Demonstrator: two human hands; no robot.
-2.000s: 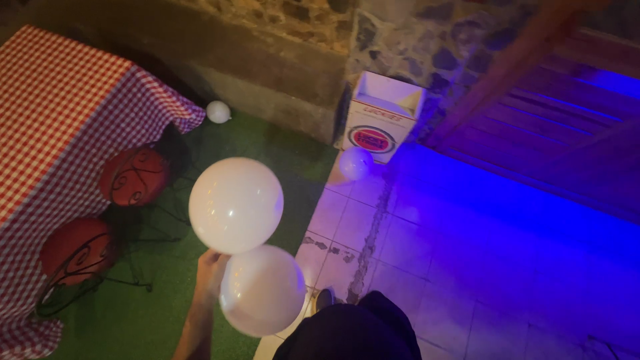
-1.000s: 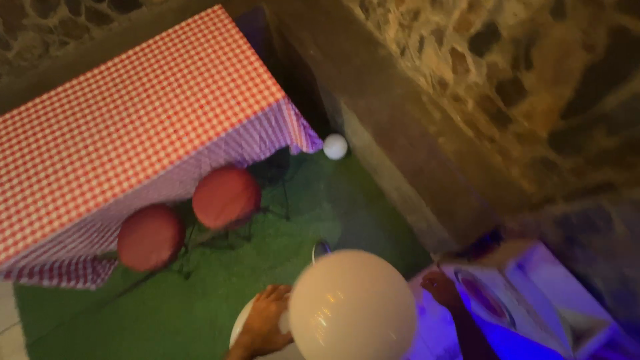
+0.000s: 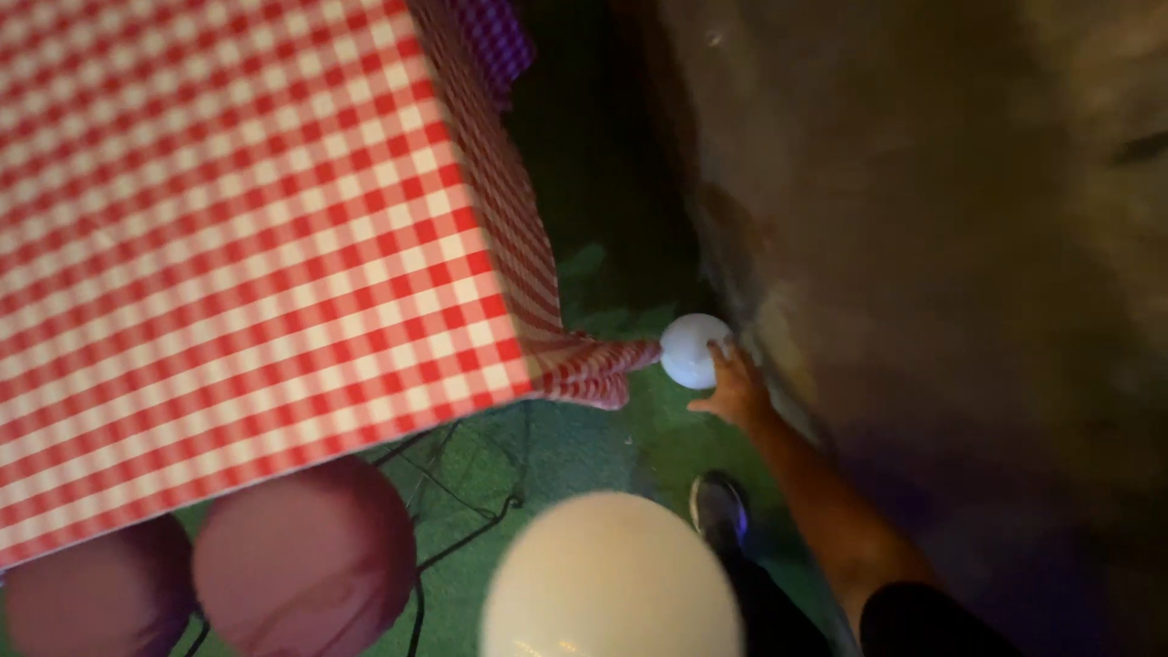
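My right hand (image 3: pixel 733 391) reaches down to a small white balloon (image 3: pixel 691 349) on the green floor, its fingers spread and a fingertip over the balloon's right side. Whether it grips the balloon cannot be told. That balloon lies beside the hanging corner of a red and white checked tablecloth (image 3: pixel 255 255). A large white balloon (image 3: pixel 610 584) fills the bottom middle of the view, close to the camera. My left hand is not in view.
Two round red stools (image 3: pixel 306 557) with dark metal legs stand at the table's near side. A wall (image 3: pixel 912 228) runs along the right. My shoe (image 3: pixel 718 504) is on the green floor (image 3: pixel 657 438) between table and wall.
The view has moved much closer to the table corner and wall. My right hand has moved to the small floor balloon. My left hand, seen beside the large balloons before, has left the view.
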